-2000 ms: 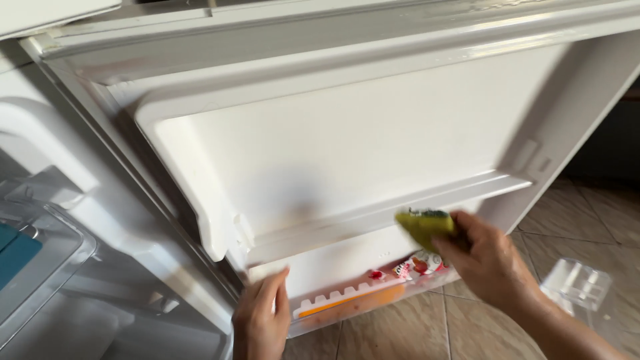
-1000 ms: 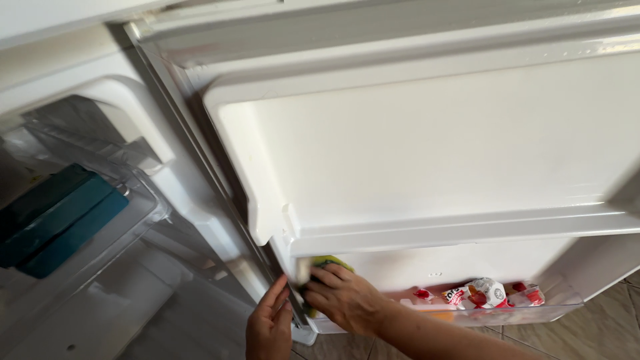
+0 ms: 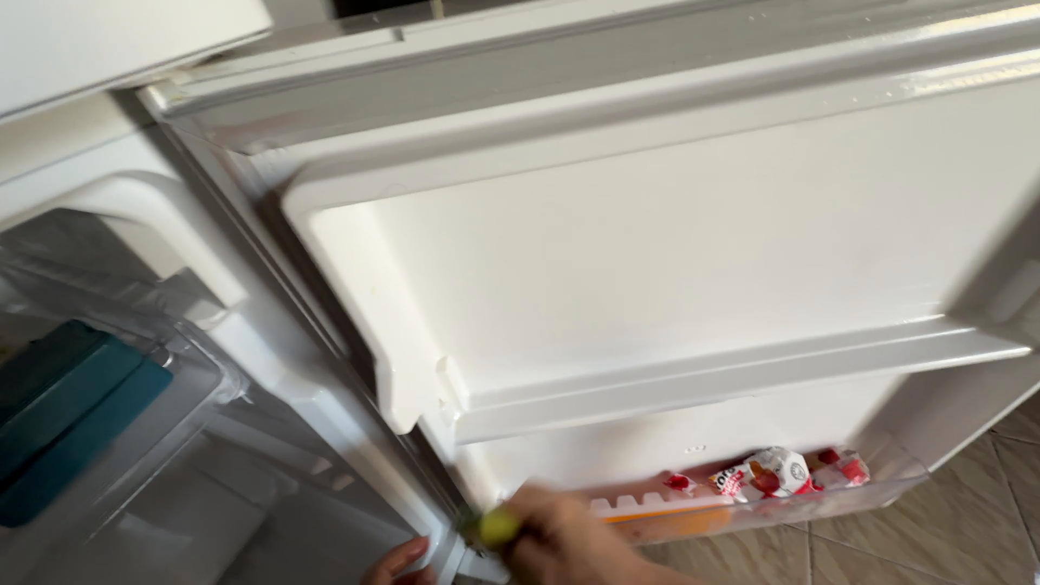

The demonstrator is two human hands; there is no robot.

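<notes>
An opened refrigerator door (image 3: 650,260) with a white inner liner fills most of the view. Low in the middle, my right hand (image 3: 561,532), blurred, holds a yellow-green sponge (image 3: 496,528) at the hinge-side edge of the door, near its gasket. My left hand (image 3: 400,565) shows only its fingers at the bottom edge, left of the sponge, beside the cabinet frame; nothing is seen in it. The clear door bin (image 3: 853,500), right of my right hand, contains red-and-white wrapped packets (image 3: 776,471) and a white toothed tray with an orange strip (image 3: 674,513).
Inside the refrigerator at the left, a teal container (image 3: 89,406) sits on a clear shelf. The white cabinet frame (image 3: 325,414) runs down beside the door. A moulded ledge (image 3: 731,370) crosses the door above the bin. Tiled floor (image 3: 756,552) shows beneath.
My right hand has brought the sponge from over the bin to the door's hinge-side edge. My left hand now sits lower in view, mostly cut off. The view has shifted left.
</notes>
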